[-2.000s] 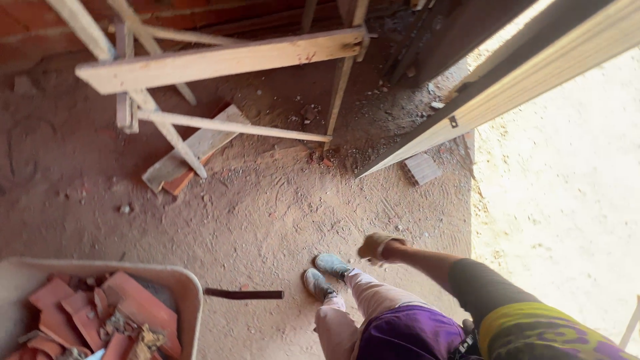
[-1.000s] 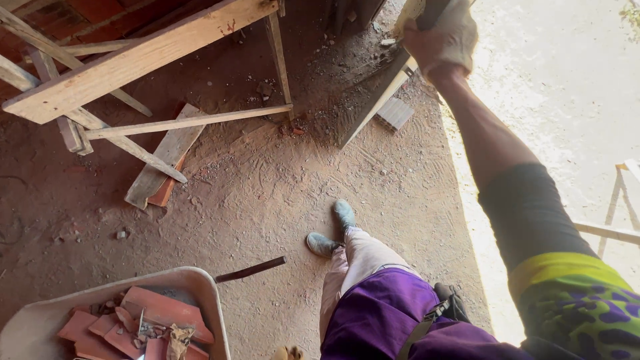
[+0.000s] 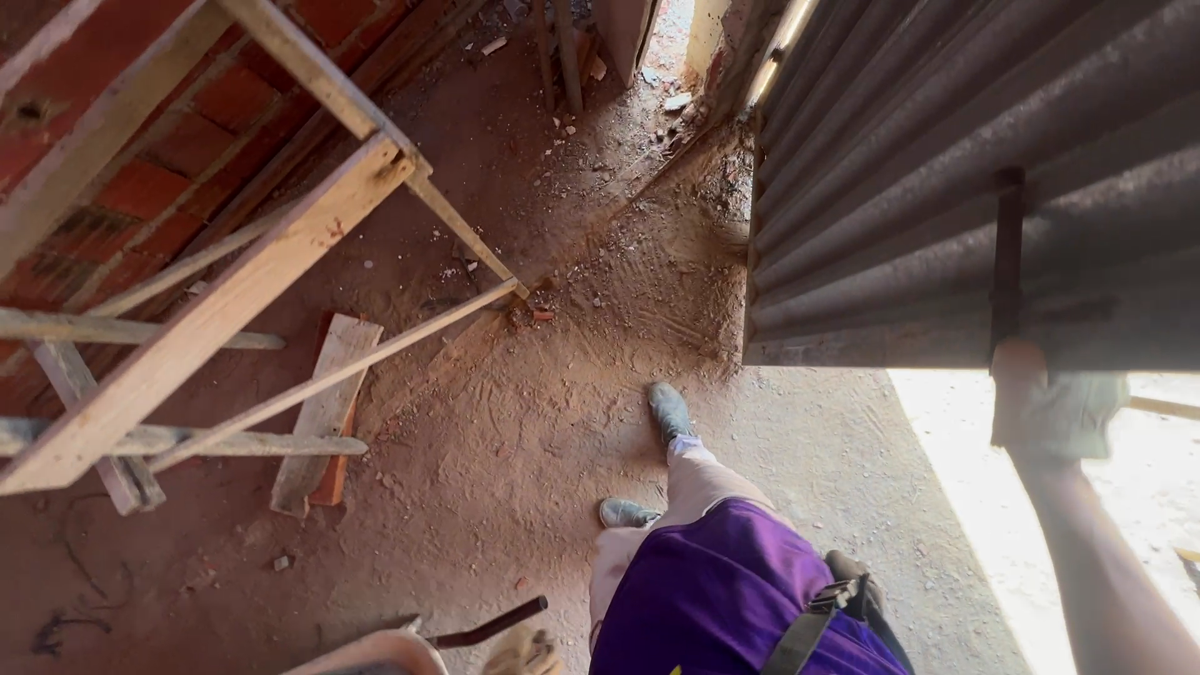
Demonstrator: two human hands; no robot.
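My right hand (image 3: 1055, 403), in a pale work glove and blurred, is closed on the near edge of a corrugated metal door (image 3: 900, 178), beside a dark upright bar (image 3: 1008, 262) on its face. Cut off by the bottom edge of the view, my gloved left hand (image 3: 525, 652) is just right of the wheelbarrow's dark handle (image 3: 492, 623), with a small gap between them. Its fingers look bent, but what they do is partly hidden. Only the rim of the wheelbarrow (image 3: 375, 652) shows at the bottom.
A wooden trestle (image 3: 216, 309) stands at the left near a brick wall (image 3: 150, 187). Beneath it, a short board (image 3: 323, 417) lies over a reddish piece on the dirt floor (image 3: 487, 422). Rubble is scattered near the door's far end. Sunlit ground lies beyond the door's edge.
The door, seen nearly edge-on before, has turned so that its corrugated face shows, with my right hand at its edge. Two seconds ago that hand was off the door. The view has shifted.
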